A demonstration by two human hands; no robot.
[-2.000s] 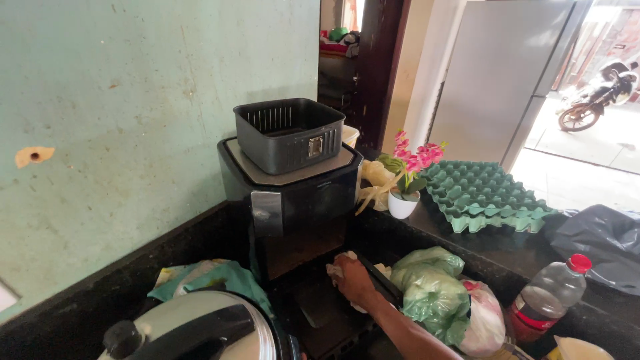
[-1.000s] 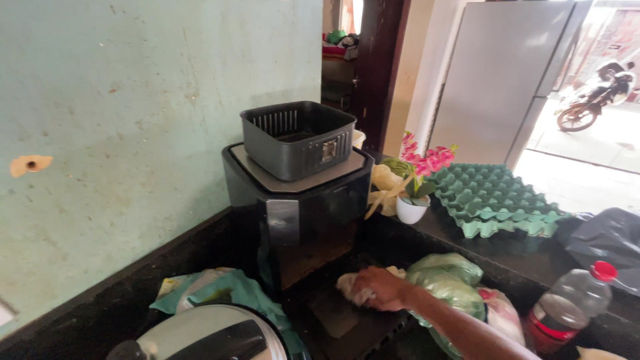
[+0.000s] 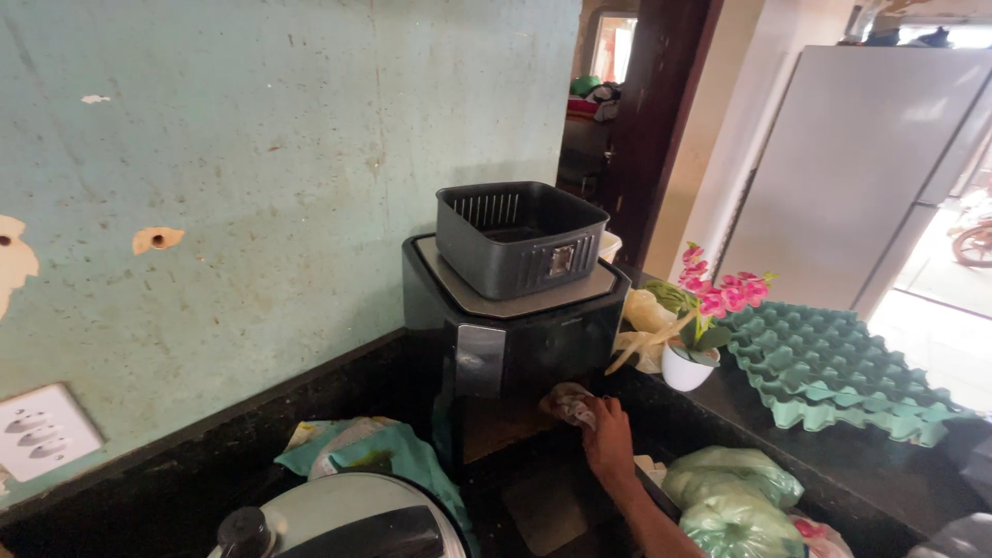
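My right hand (image 3: pixel 609 439) grips a crumpled pale cloth (image 3: pixel 572 404) at the lower front of a black air fryer (image 3: pixel 542 353), near its right side. On the fryer's top rests a black air fryer basket (image 3: pixel 521 244) with a slotted wall. Below my hand, a dark surface with a lighter rectangular patch (image 3: pixel 545 504) lies in front of the fryer; what it belongs to is unclear. My left hand is out of the frame.
A pressure cooker lid (image 3: pixel 349 508) and a teal cloth (image 3: pixel 415 457) are at front left. Green plastic bags (image 3: pixel 732 500) sit at right. Behind them stand a potted pink artificial orchid (image 3: pixel 688 368), green egg trays (image 3: pixel 837 364) and a refrigerator (image 3: pixel 860 170).
My right hand, with the cloth, has moved from the dark surface before the fryer up to the fryer's lower front. The view has shifted.
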